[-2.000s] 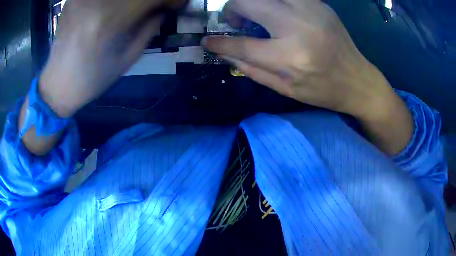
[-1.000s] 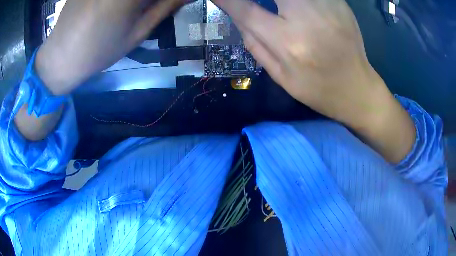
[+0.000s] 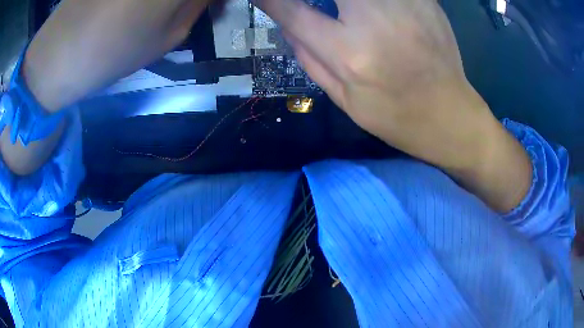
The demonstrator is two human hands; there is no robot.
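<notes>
The open tablet (image 3: 160, 138) lies in front of me with a silver-white battery area (image 3: 186, 99) and a dark flat flex cable (image 3: 224, 68) running across it to the speckled mainboard (image 3: 272, 73). A small gold part (image 3: 300, 104) sits below the board. My left hand (image 3: 121, 45) reaches over the left of the tablet. My right hand (image 3: 378, 70) is over the board's right end. The fingertips of both hands are cut off by the top edge or hidden, so what they hold cannot be seen.
A thin red wire (image 3: 208, 138) curves over the black lower frame. A dark green surface (image 3: 493, 83) lies at the right, with a small bright item (image 3: 501, 6) at the top right. My smock fills the lower part.
Both hands have moved up from the lower board area, and it now shows with the gold part and red wire. Since the last earlier frame, my left arm has shifted slightly left.
</notes>
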